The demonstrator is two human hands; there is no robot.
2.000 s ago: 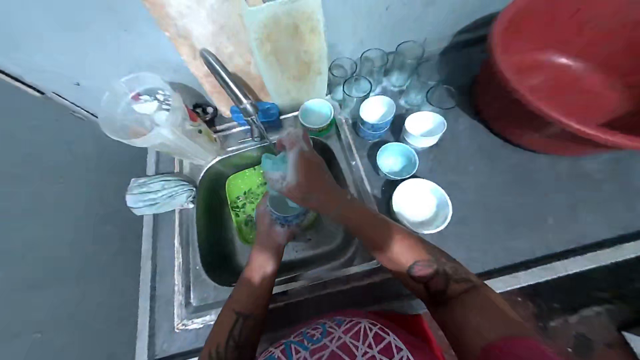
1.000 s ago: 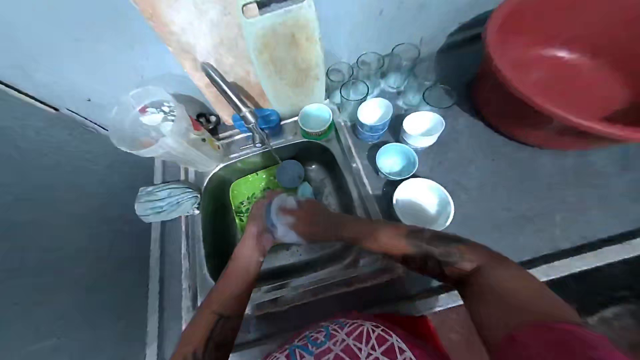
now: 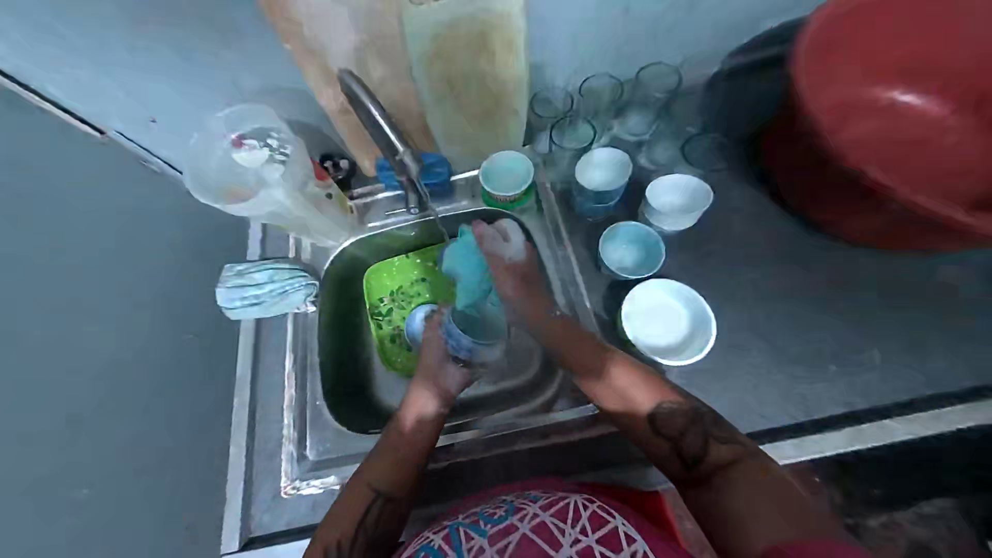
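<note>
Over the metal sink (image 3: 341, 403), my left hand (image 3: 443, 360) grips a blue-patterned bowl (image 3: 474, 329) by its side. My right hand (image 3: 511, 260) is closed on a soapy turquoise scrubbing cloth or sponge (image 3: 469, 267), just above that bowl. A second small bluish bowl (image 3: 419, 325) shows behind my left fingers. The green leaf-patterned tray (image 3: 399, 298) lies in the sink beneath. From the metal faucet (image 3: 387, 139) a thin stream of water seems to run behind my right hand.
Right of the sink stand several bowls, among them a white bowl (image 3: 668, 322) and a turquoise bowl (image 3: 632, 249), with drinking glasses (image 3: 601, 97) behind. A large red plastic basin (image 3: 891, 139) stands far right. A folded cloth (image 3: 267, 289) and a clear plastic pitcher (image 3: 248, 167) are at the left.
My right hand has moved up from the bowl, where it was a second ago, and the turquoise scrubber now shows in it. The bowl in my left hand has moved slightly right.
</note>
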